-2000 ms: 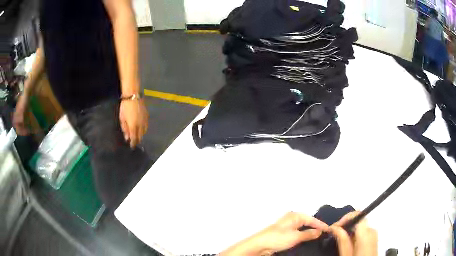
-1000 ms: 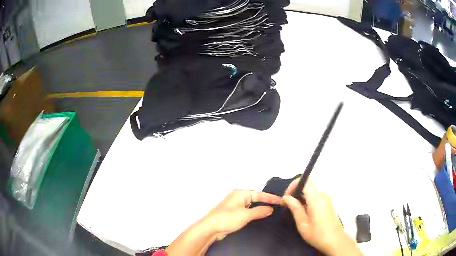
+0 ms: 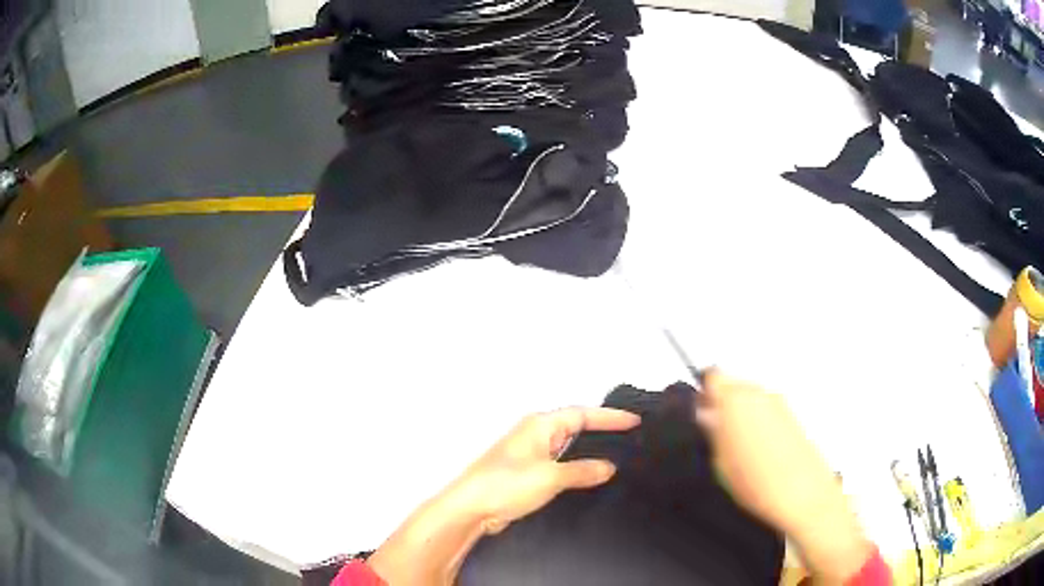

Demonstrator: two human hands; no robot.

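A black fabric bag (image 3: 641, 532) lies at the bottom of the view on the table, partly cut off by the lower edge. My left hand (image 3: 532, 469) rests on its left upper part, thumb and index finger apart on the fabric. My right hand (image 3: 761, 446), blurred, is over the bag's right side and closed on a thin stick tool (image 3: 683, 353). The tool's blurred end points up and left over the white table. Its grip is hidden in the hand.
Stacked black bags (image 3: 458, 212) stand at the table's back left. Black straps (image 3: 899, 223) and bags lie at the right. Snips (image 3: 933, 504), a yellow tool (image 3: 959, 506) and a supply box (image 3: 1017, 418) are at the right edge. A green bin (image 3: 132, 389) stands on the floor left.
The person at the left has left the view as the camera turned right. My left thumb and index finger have opened apart. The stick now tilts left, and the dark block is no longer visible.
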